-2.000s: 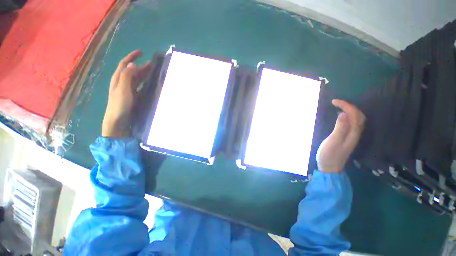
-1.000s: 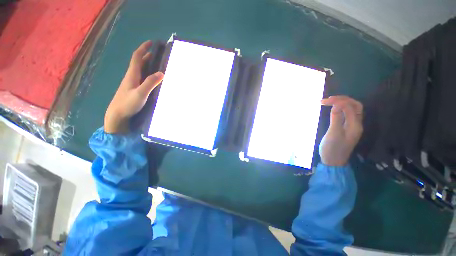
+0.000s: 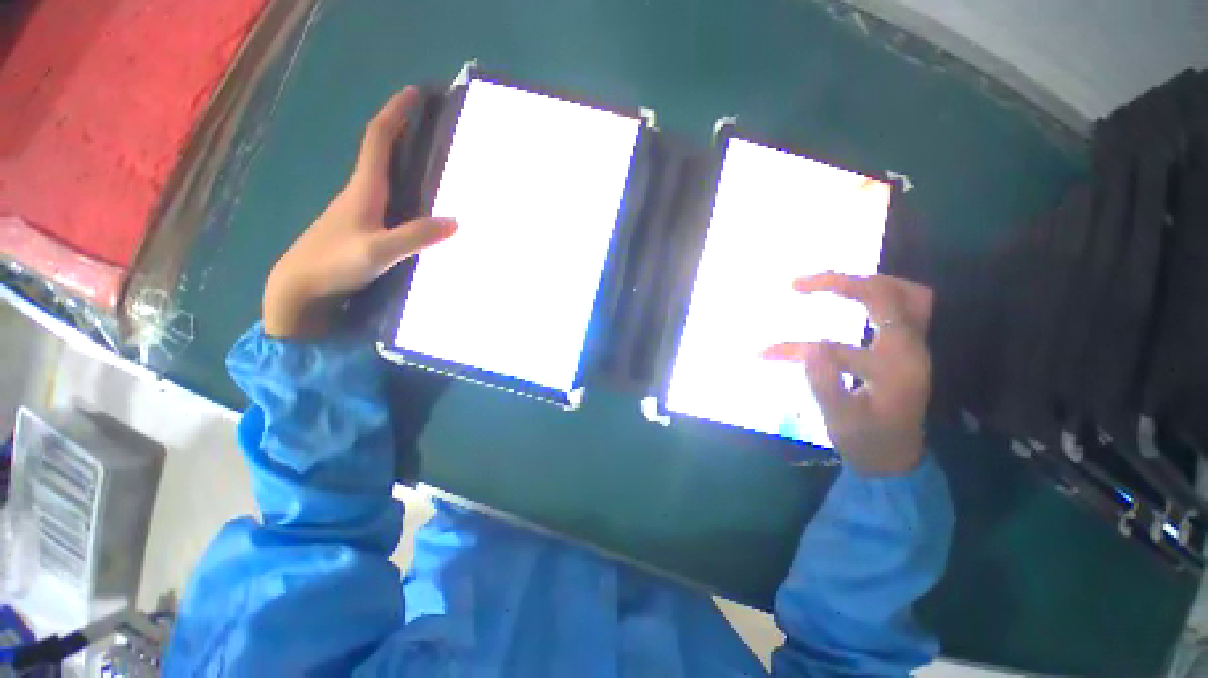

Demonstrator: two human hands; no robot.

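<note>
Two tablets with glaring white screens lie side by side in a black carrier [image 3: 647, 265] on the green mat. My left hand [image 3: 347, 239] is at the left tablet [image 3: 517, 239]; its thumb lies over the screen's left edge and its fingers are along the carrier's left side. My right hand [image 3: 868, 364] is over the right tablet [image 3: 762, 265], thumb and fingers apart, fingertips over the lower right part of the screen. Whether they touch the glass cannot be told. Pale clips show at the tablet corners.
A stack of black carriers [image 3: 1047, 318] stands at the right, with pale corners along its front edge. A red sheet [image 3: 119, 119] lies at the left with clear plastic wrap [image 3: 159, 325] by its corner. A pale tote [image 3: 80, 510] is on the floor at lower left.
My right hand has moved left from the carrier's edge onto the right screen. My left thumb has come over the left screen's edge. The tablets appear higher in view.
</note>
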